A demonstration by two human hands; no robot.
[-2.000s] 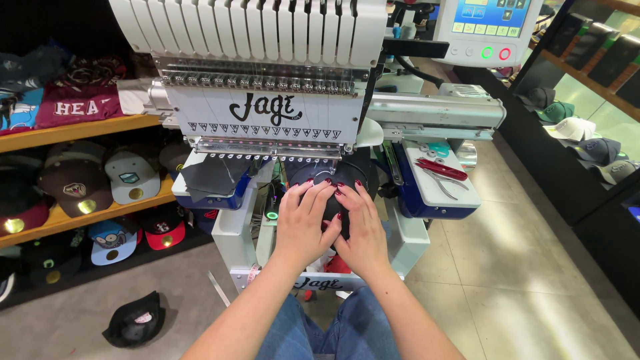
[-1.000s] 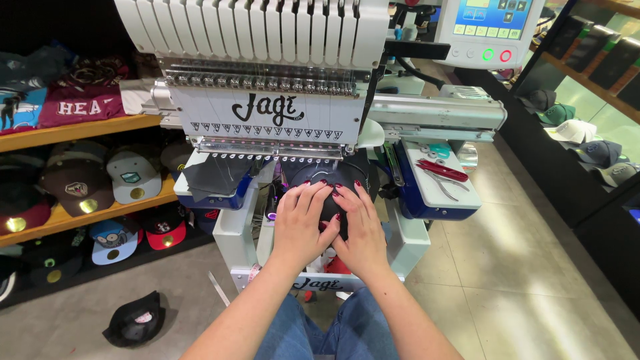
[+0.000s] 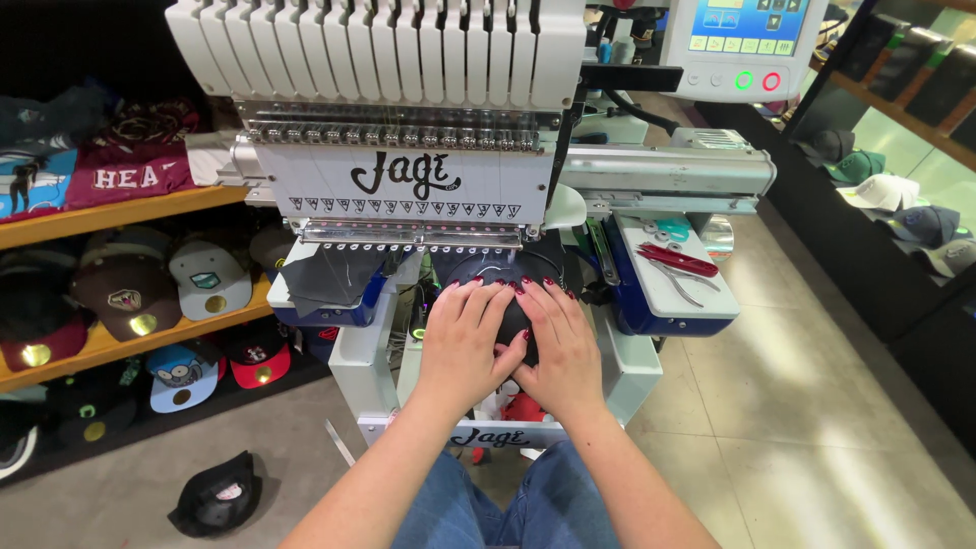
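A black cap [image 3: 512,319] is mounted under the needle row of a multi-needle embroidery machine [image 3: 404,171], with pale thread stitching near its top. My left hand [image 3: 467,335] lies flat on the left side of the cap, fingers spread forward. On its right side rests my right hand [image 3: 563,335], palm down. The two thumbs nearly meet over the cap's near part. My fingertips are just in front of a needle that comes down at the cap. The hands cover much of the cap, and its underside is hidden.
The right side table [image 3: 648,293] holds red-handled snips [image 3: 679,259], metal nippers [image 3: 679,284] and bobbins. Dark backing sheets [image 3: 332,278] lie on the left one. A control panel [image 3: 743,46] stands at the upper right. Cap shelves [image 3: 137,339] are at left; another black cap [image 3: 217,496] lies on the floor.
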